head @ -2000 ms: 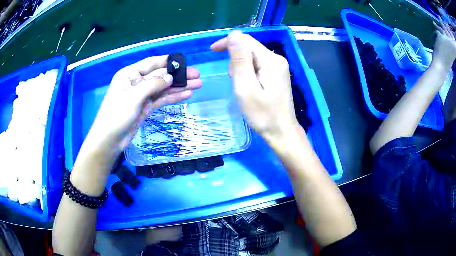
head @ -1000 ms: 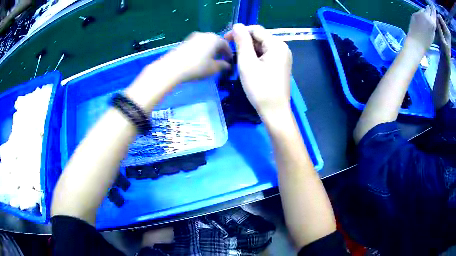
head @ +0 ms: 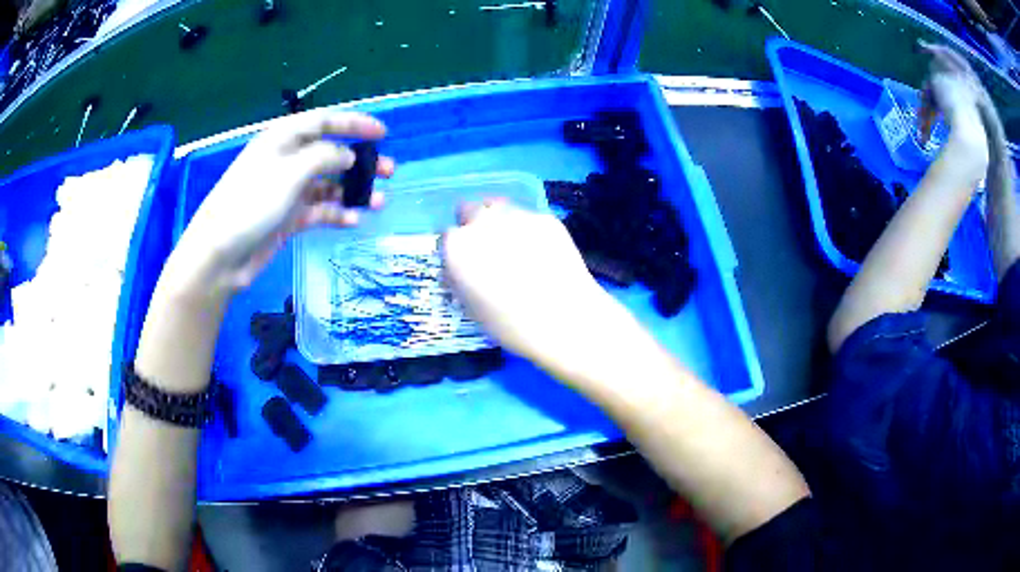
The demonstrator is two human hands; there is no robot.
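Note:
My left hand (head: pixel 293 184) holds a black plastic housing (head: pixel 359 174) upright between thumb and fingers, above the left side of the blue parts tray (head: pixel 582 419). My right hand (head: pixel 503 259) is blurred over the clear parts box (head: pixel 315 330), its fingers bent over the white-and-blue leads (head: pixel 392 296). Whether it holds a lead cannot be seen. A loose heap of black housings (head: pixel 632 218) lies at the tray's right. A row of them (head: pixel 414 370) lies along the box's front edge, and several more lie at the tray's left.
A left blue tray (head: pixel 140 268) holds white parts (head: pixel 84 291). Beyond is the green conveyor belt (head: pixel 447 39) with housings and leads on it. At the right, a neighbour's blue tray (head: pixel 808 190) holds black parts and a small clear box; a person's arms (head: pixel 923 235) reach over it.
My left hand has moved back left from beside the right hand and now shows a housing. My right hand has moved down and left from the tray's far edge to the clear box.

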